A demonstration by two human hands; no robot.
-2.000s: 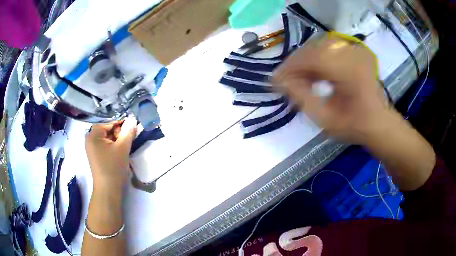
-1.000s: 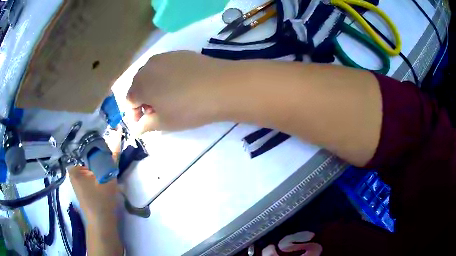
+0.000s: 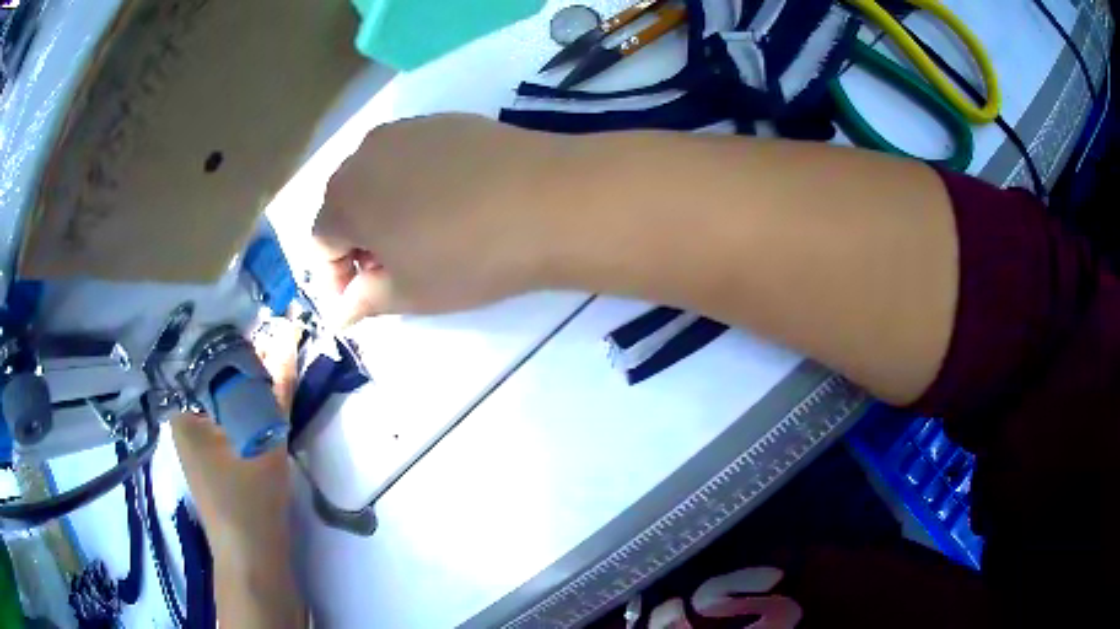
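Observation:
A navy-black cloth piece (image 3: 322, 378) lies by the presser foot and needle area (image 3: 305, 317) of the white sewing machine. My left hand (image 3: 233, 473) is partly behind the machine's metal and blue-grey fitting (image 3: 246, 412); its fingertips press on the cloth at the needle. My right hand (image 3: 412, 221) is right beside the needle, fingers curled together, fingertips close to my left ones; what they may pinch is hidden. Striped navy-and-white bands (image 3: 786, 62) lie bundled behind my right forearm, with ends (image 3: 663, 342) showing in front of it.
Brown cardboard (image 3: 184, 135) and a mint-green flat piece (image 3: 442, 27) are at the top. Slim orange-brown tools (image 3: 626, 43), a round grey disc (image 3: 574, 25) and yellow-and-green-handled scissors (image 3: 903, 105) lie behind the forearm. Dark strips (image 3: 194, 565) lie lower left. A ruler strip (image 3: 688, 473) edges the table.
My right hand has moved from the striped bands to the needle area. The view has shifted closer to the machine. Over the last second both hands have stayed nearly still.

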